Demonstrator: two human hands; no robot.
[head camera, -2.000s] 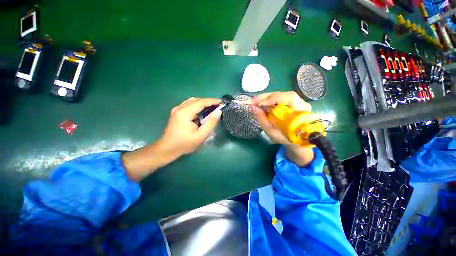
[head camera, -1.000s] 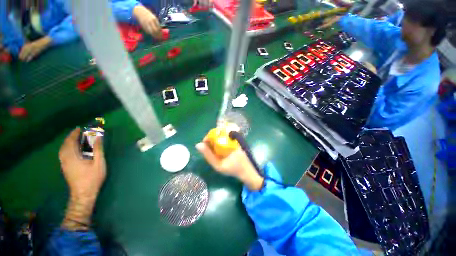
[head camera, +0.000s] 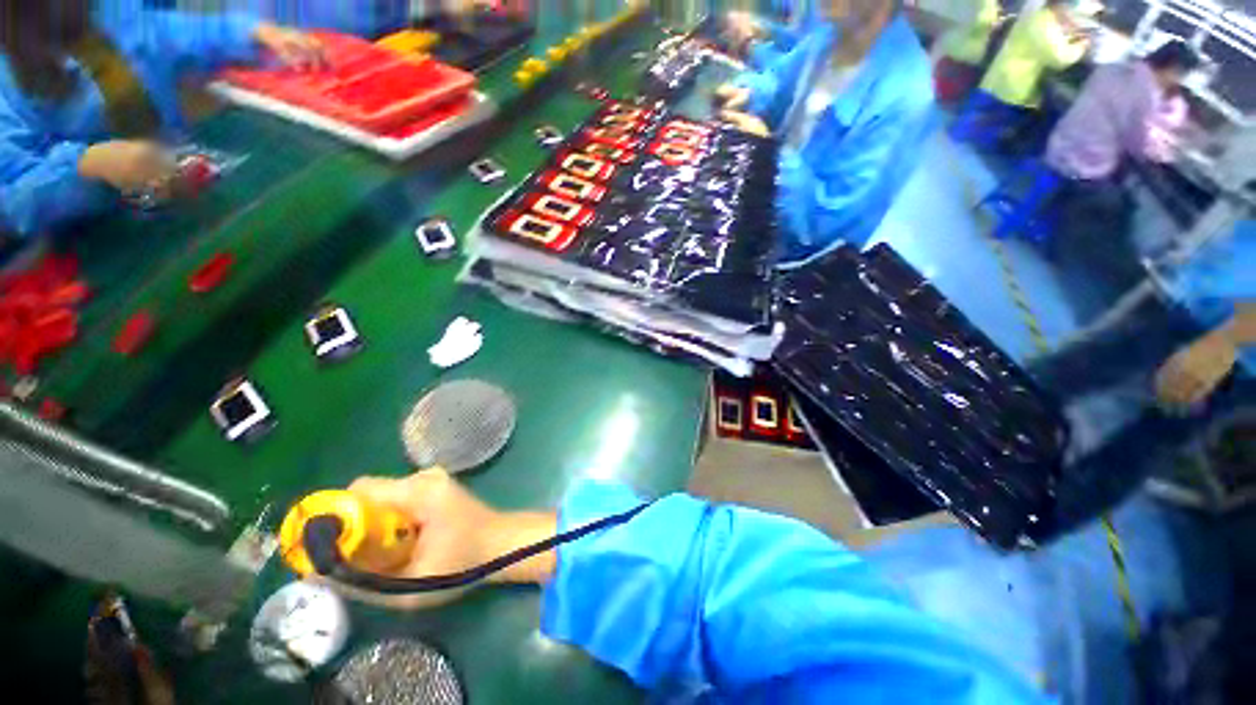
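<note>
My right hand is closed around the yellow soldering iron, above the bench at lower left; its black cord runs back over my sleeve. The iron's tip is not visible. A dim, brownish shape at the lower left edge may be my left hand, but it is too dark to tell what it holds. Below the iron are a white round dish and a speckled grey disc, cut off by the bottom edge. A second mesh disc lies above my right hand.
Display units lie in a line on the green bench. A white scrap is beside them. A grey bracket post crosses at left. Stacked black trays and a cardboard box stand right. Red trays and workers are beyond.
The view has swung right, bringing the tray stack and workers further in. My left hand and its display unit have slid to the dark lower left. My right hand still grips the iron.
</note>
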